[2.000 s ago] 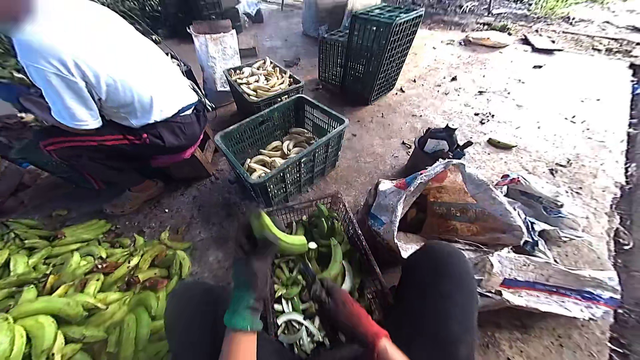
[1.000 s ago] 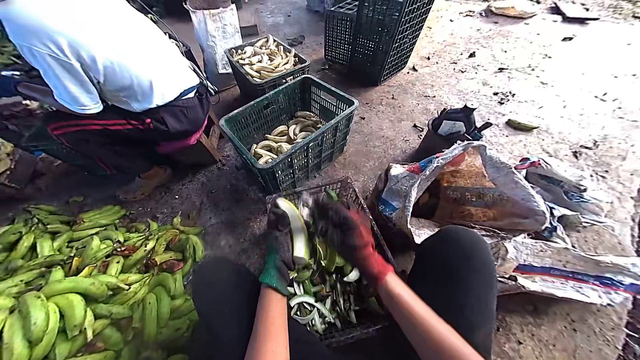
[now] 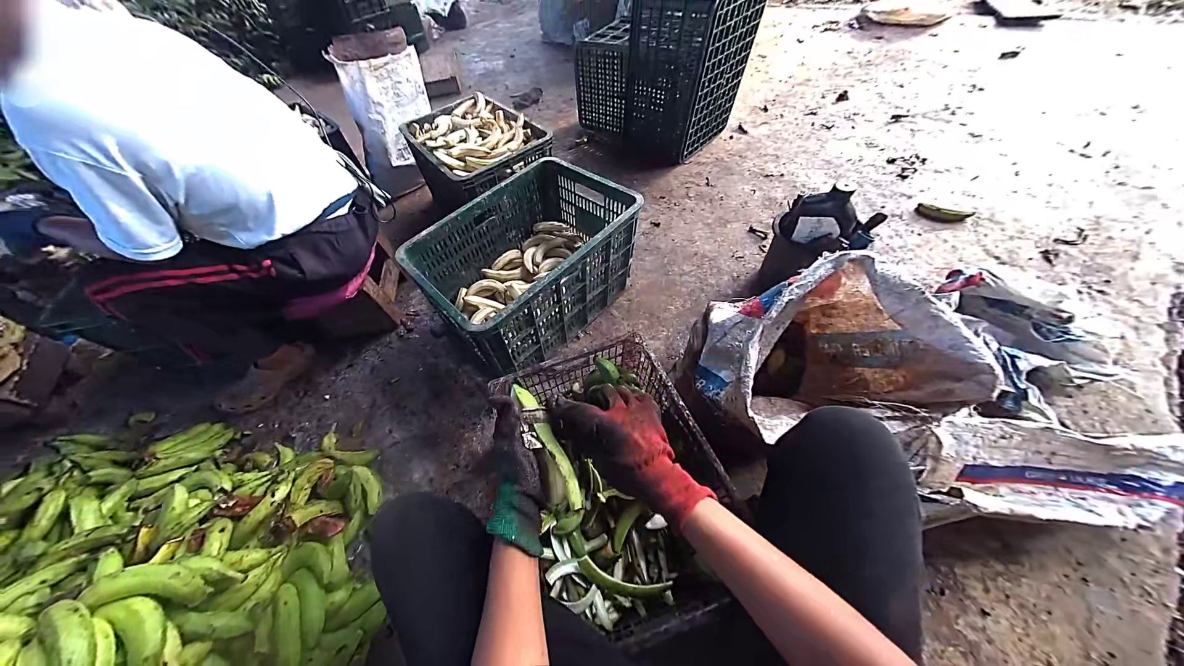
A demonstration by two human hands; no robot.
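My left hand (image 3: 516, 472), in a dark glove with a green cuff, grips a partly peeled green plantain (image 3: 558, 462) above a dark mesh crate (image 3: 684, 407). On the plantain's right side is my right hand (image 3: 629, 439), in a dark and red glove, fingers curled downward; whether it holds a tool is hidden. A small metallic piece shows near the plantain's upper end. Green peels (image 3: 615, 578) fill the crate between my knees. Beyond it, a green plastic crate (image 3: 592, 268) holds peeled plantains (image 3: 518, 270).
Unpeeled green plantains (image 3: 185, 555) lie piled at the left. A seated person (image 3: 203, 157) is at the upper left. Another crate (image 3: 476, 148) of peeled plantains, stacked crates (image 3: 694, 74), a white sack (image 3: 381, 92), a dark container (image 3: 814, 231) and an open woven sack (image 3: 869, 342) stand around.
The pale peeled plantain that was in my left hand a second ago is gone from it, and a green one is there now. My right hand has moved down over the crate.
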